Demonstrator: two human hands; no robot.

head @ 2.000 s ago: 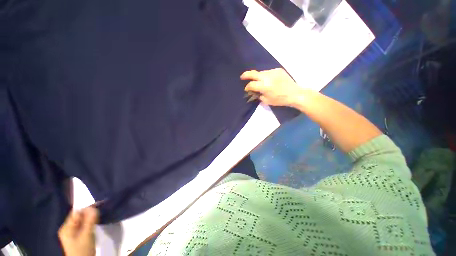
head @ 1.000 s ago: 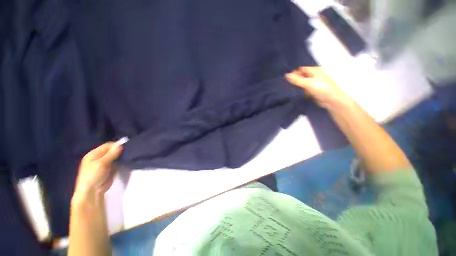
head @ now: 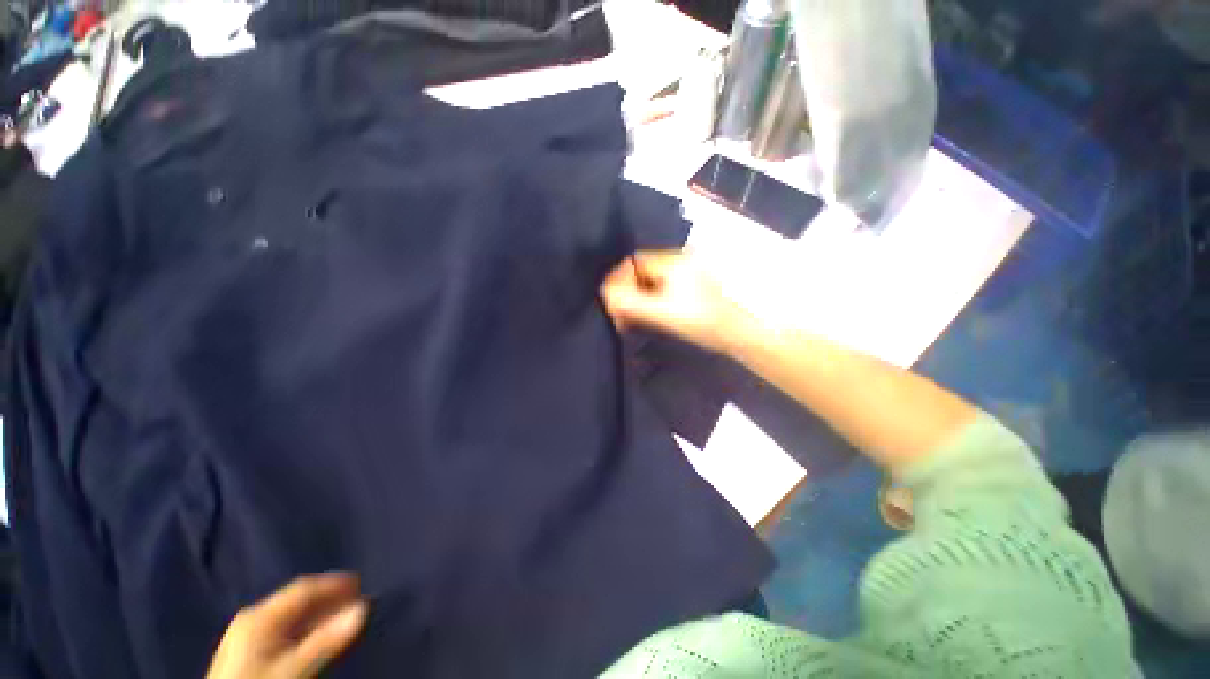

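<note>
A dark navy jacket (head: 398, 345) lies spread over the white table, its neck at the upper left and its lower part towards me. Small pale round buttons (head: 260, 243) show on its upper part. My right hand (head: 664, 295) pinches the jacket's right edge with bent fingers; a small dark thing shows between the fingers, too unclear to name. My left hand (head: 292, 630) is at the bottom edge of the picture, blurred and partly cut off, over the lower cloth; whether its fingertips grip the cloth is unclear.
A black phone (head: 756, 195) lies on the white table (head: 929, 272) at the upper right, beside a translucent plastic bag (head: 863, 106). A blue crate (head: 1028, 146) stands beyond the table's right end. Black hanger parts (head: 157, 40) and other dark garments are at the top.
The jacket's lower part has come towards me and now covers most of the table's near edge. My left hand has moved down; my right hand has shifted left and slightly down. The view takes in more at the top.
</note>
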